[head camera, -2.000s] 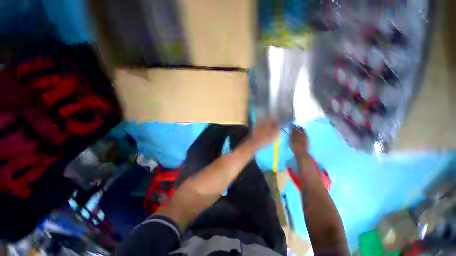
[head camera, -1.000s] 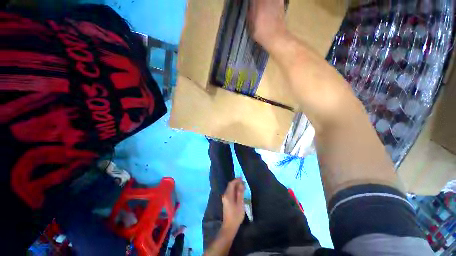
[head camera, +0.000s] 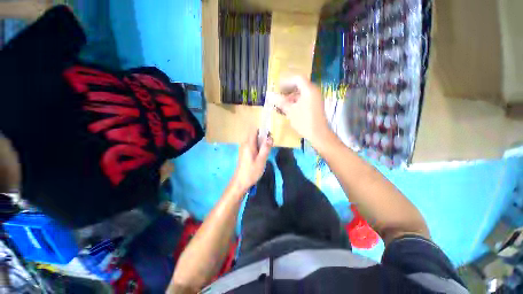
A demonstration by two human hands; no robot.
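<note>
My left hand point(head camera: 253, 156) holds the lower end of a pale, narrow strip point(head camera: 266, 118), upright in the picture over the carton's near flap. My right hand point(head camera: 299, 106) is at the strip's upper end with bent fingers; blur hides whether it grips the strip. The open brown carton point(head camera: 229, 123) lies in front of me. Dark-grey strips point(head camera: 245, 57) stand in rows inside it, with yellow wires at their near ends.
A film-wrapped stack point(head camera: 387, 86) of round grey and red parts is right of the carton, beside brown cartons point(head camera: 459, 132). A person in a black and red shirt point(head camera: 109, 115) is at left. A blue bin point(head camera: 40, 238) and a red stool point(head camera: 362, 229) are lower down.
My right hand has come back from inside the carton. My left hand has risen from near my legs and now holds a pale strip. The view has shifted.
</note>
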